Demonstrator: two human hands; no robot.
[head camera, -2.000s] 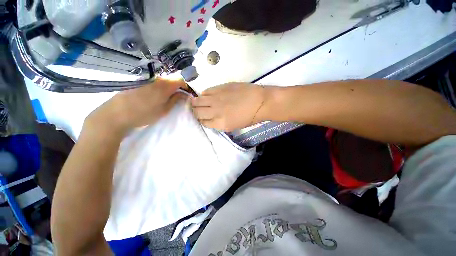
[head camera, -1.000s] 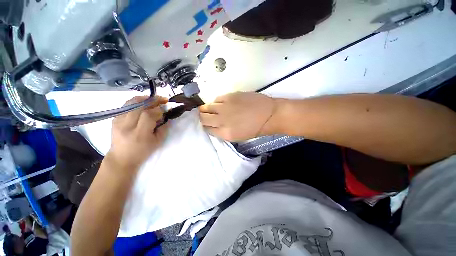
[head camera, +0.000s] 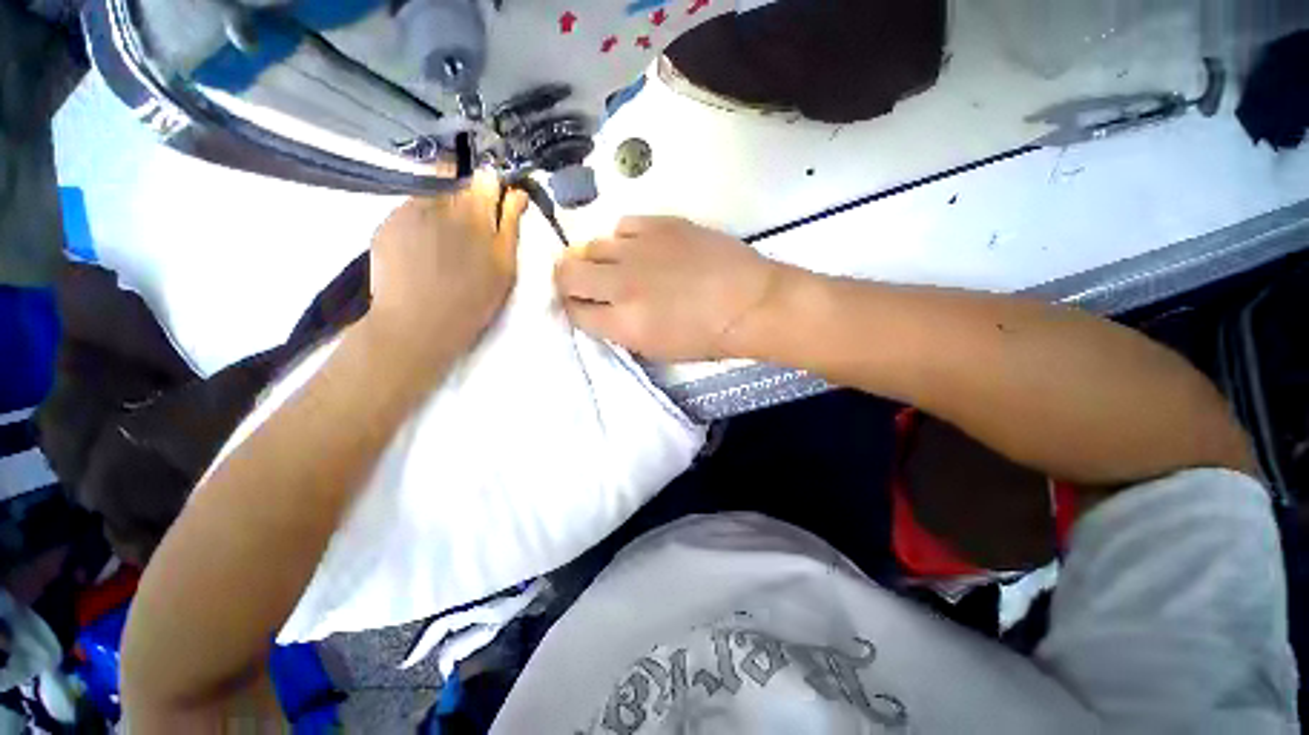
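Note:
The white panel (head camera: 495, 474) hangs from the needle area over the table's front edge. A narrow dark seam edge (head camera: 543, 204) runs from the presser foot (head camera: 495, 161) to my right hand. My left hand (head camera: 448, 256) lies on the cloth just in front of the foot, fingertips close together at the cloth; what they grip is partly hidden. My right hand (head camera: 660, 287) pinches the dark edge and white cloth right of the foot. The large dark brown panel (head camera: 172, 409) lies under and left of the white one, beyond my left forearm.
The sewing machine head (head camera: 287, 72) is at the upper left. A spare brown piece (head camera: 818, 58) lies on the bed. Silver thread snips (head camera: 1127, 112) lie at the upper right. A red-rimmed stool or bin (head camera: 983, 495) is below the table.
My left hand has moved from left of the foot, where it held a dark strip, back to just in front of it. The dark strip between the hands is narrower. My right hand stays near the edge.

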